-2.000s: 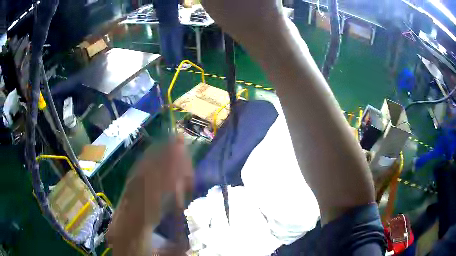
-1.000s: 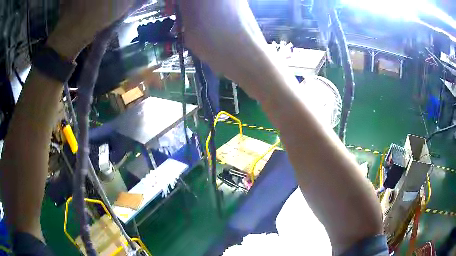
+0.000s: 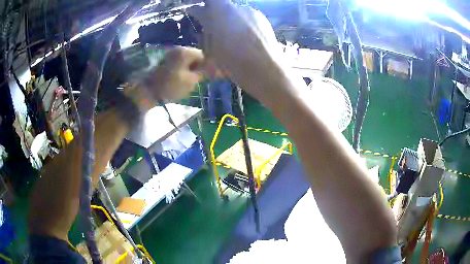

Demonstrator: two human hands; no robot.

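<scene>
My left hand [image 3: 172,77] is raised and blurred at upper centre-left, its fingers curled close to my right hand; whether it holds anything is unclear. My right hand [image 3: 224,44] is raised at top centre, closed with its fingertips partly hidden. A long dark cord [image 3: 247,154] hangs from beneath my right hand, its lower end over the dark padded table [image 3: 275,193]. A short thin dark length [image 3: 171,117] shows below my left hand. A grey wrapped steam hose [image 3: 87,154] hangs at left in front of my left forearm.
Another hose [image 3: 363,93] hangs at right, beside a white fan [image 3: 332,105]. A bright white heap [image 3: 314,232] lies at bottom centre. Yellow-handled trolleys [image 3: 239,157] stand ahead and lower left. Tall box column [image 3: 420,196] stands at right. Worktables [image 3: 154,124] are beyond.
My left hand has moved down and right from the top left towards my right hand. My right hand has shifted slightly right. The hanging dark cord has swung right.
</scene>
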